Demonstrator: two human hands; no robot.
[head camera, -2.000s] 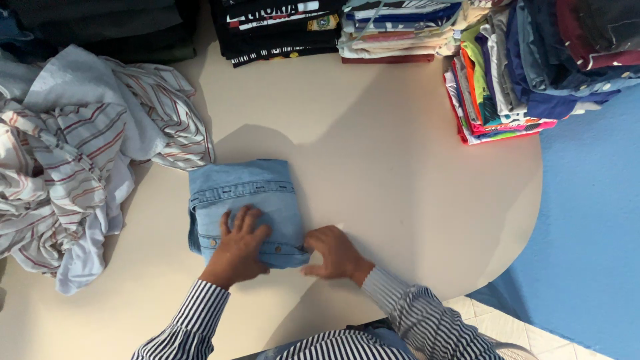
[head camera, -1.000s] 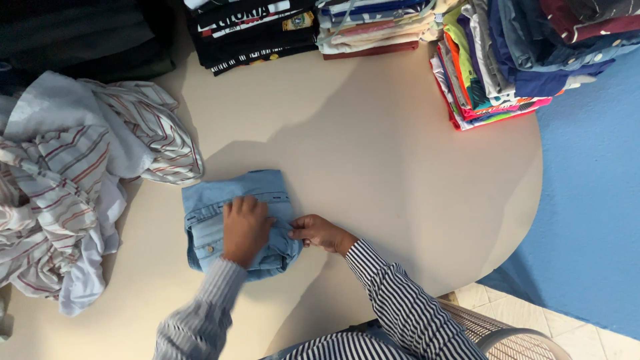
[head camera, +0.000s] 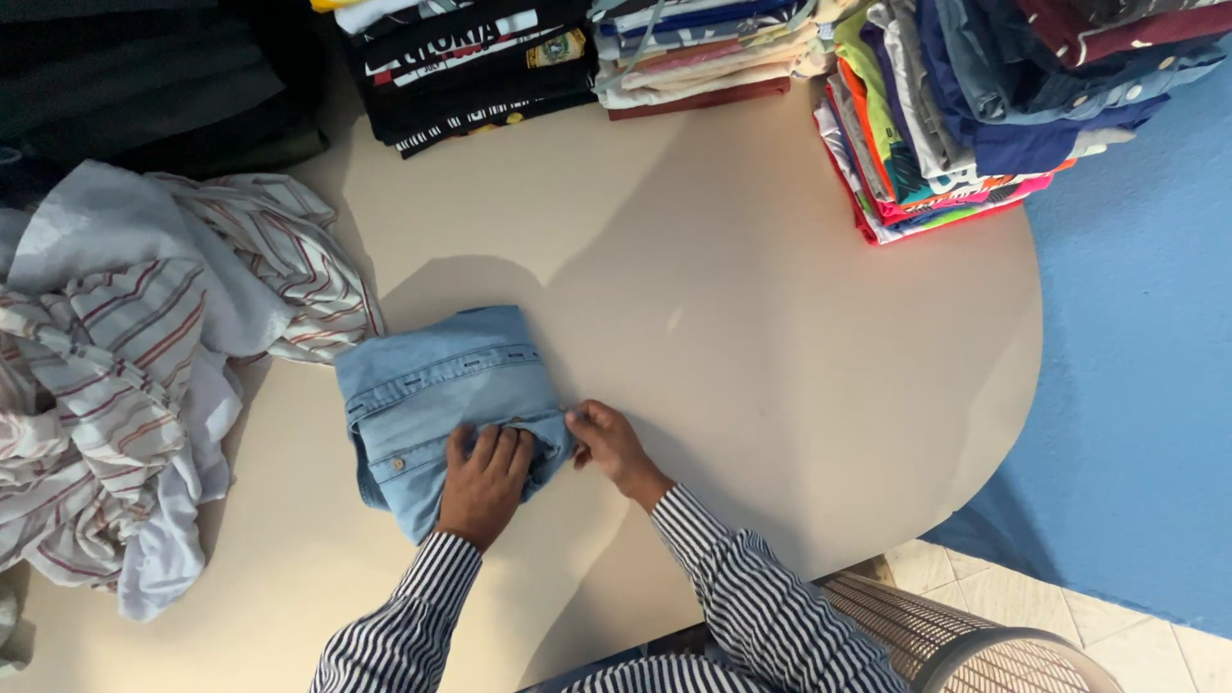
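A light blue denim shirt (head camera: 443, 385), folded into a bundle, lies on the beige table with its buttonhole strip and a button facing up. My left hand (head camera: 486, 481) rests on its lower part, fingertips at the rumpled cloth near the lower right. At the right edge of the bundle, my right hand (head camera: 611, 448) pinches the edge of the cloth between thumb and fingers. The fold beneath my left palm is hidden.
Crumpled striped and white cloths (head camera: 135, 385) lie at the left. Dark garments (head camera: 144, 87), folded black shirts (head camera: 472, 77), light folded clothes (head camera: 703, 58) and a colourful stack (head camera: 924, 144) line the far side. A mesh basket (head camera: 924, 626) stands beyond the table's curved edge (head camera: 1035, 337).
My left hand has shifted down from the middle of the denim shirt toward its lower edge. The cloth at the lower right is more rumpled than two seconds ago.
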